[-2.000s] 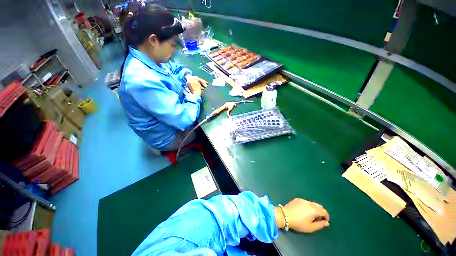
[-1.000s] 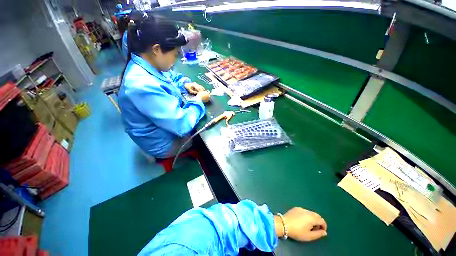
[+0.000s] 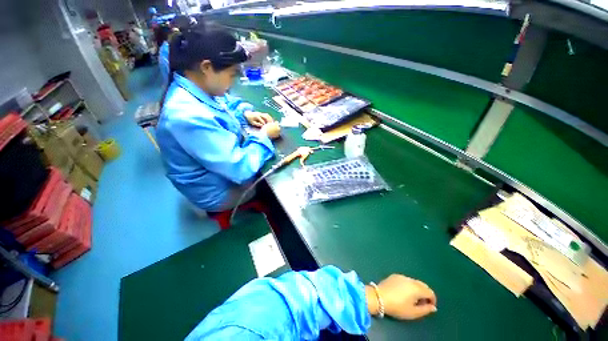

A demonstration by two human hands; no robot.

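My left hand (image 3: pixel 401 297), bare and with a beaded bracelet at the wrist, rests on the green bench top (image 3: pixel 373 233) at the lower middle. Its fingers are curled in and I see nothing held in them. My right hand is not in the picture. Ahead of my hand lies a bagged tray of parts (image 3: pixel 343 178) in shiny clear plastic. A small white bottle (image 3: pixel 355 142) stands upright behind it. An air blow gun (image 3: pixel 298 156) with an orange-yellow handle lies beyond the bag's left side.
Tan and white sticker sheets (image 3: pixel 550 246) lie on a black tray at the right. A person in a blue smock (image 3: pixel 207 136) sits left, hands together at the bench. A tray of orange-brown parts (image 3: pixel 308 92) and a dark bagged tray (image 3: pixel 337 112) lie beyond. A metal rail (image 3: pixel 427 145) edges the bench.
The view has tilted up and shifted slightly since the oldest frame. The neighbour's hands have moved a little. My left hand has stayed resting in place.
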